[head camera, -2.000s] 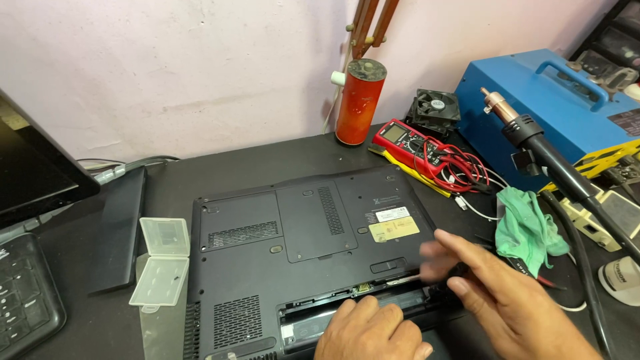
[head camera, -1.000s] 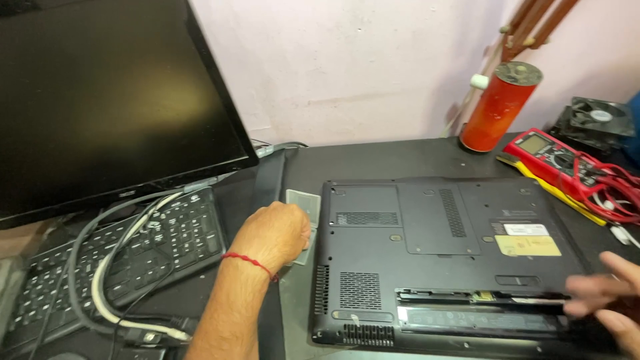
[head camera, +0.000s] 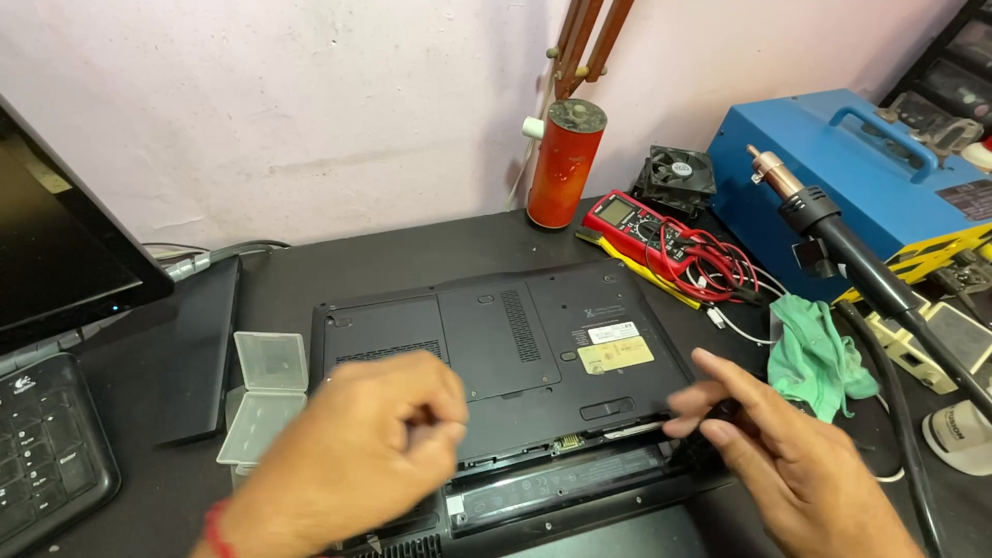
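Note:
An upside-down black laptop (head camera: 504, 418) lies on the dark desk, its underside up and its battery bay (head camera: 558, 484) uncovered along the near side. Above its left part is my left hand (head camera: 387, 434), blurred, fingers curled together; whether something small is pinched in them cannot be told. My right hand (head camera: 783, 457) is at the laptop's right near corner, fingers apart. Behind those fingers is a dark object, partly hidden and unclear. A clear plastic case (head camera: 271, 362) stands with its lid raised at the laptop's left, partly covered by my left forearm.
A monitor (head camera: 70, 225), a keyboard (head camera: 50, 434) and a flat black panel (head camera: 203, 356) are at left. Behind the laptop stand a red cylinder (head camera: 567, 167), a red multimeter (head camera: 639, 232) and a fan (head camera: 676, 178). A blue box (head camera: 829, 186), a hot-air handpiece (head camera: 845, 248) and a green cloth (head camera: 814, 349) are at right.
My left hand has moved from the plastic case to above the laptop. The view swung left towards the monitor and then back right.

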